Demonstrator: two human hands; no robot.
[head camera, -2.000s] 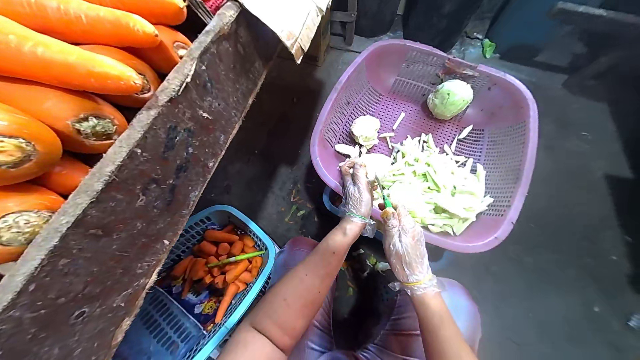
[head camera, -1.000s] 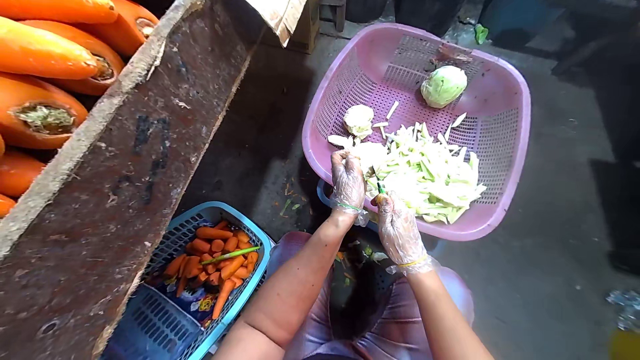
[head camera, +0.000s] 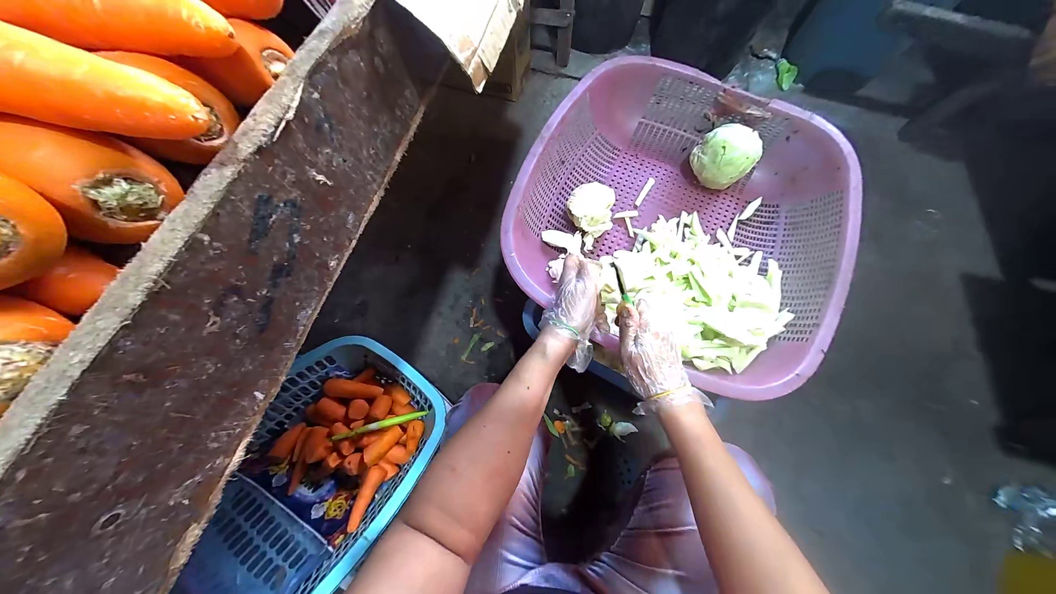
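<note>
My left hand (head camera: 576, 295), in a clear plastic glove with a band at the wrist, is closed on a pale vegetable piece (head camera: 558, 267) at the near left of a pink plastic basket (head camera: 843, 272). My right hand (head camera: 650, 346), gloved likewise, grips a small knife (head camera: 620, 282) with a green part by its dark blade, which points up and away. Pale green cut strips (head camera: 709, 289) are heaped beside and beyond it. A peeled pale vegetable (head camera: 591, 206) lies at the basket's left, and a round pale green vegetable (head camera: 726, 156) at its far side.
Large carrots (head camera: 99, 74) lie behind a worn wooden board (head camera: 214, 272) at left. Below it, a blue plastic basket (head camera: 437, 412) holds carrot pieces (head camera: 355, 437) and a green stalk. Scraps lie on the floor between my knees. Dark containers stand beyond the pink basket.
Both hands stay at the near left rim of the pink basket, with the knife in my right hand. The view has shifted slightly; nothing else has plainly changed.
</note>
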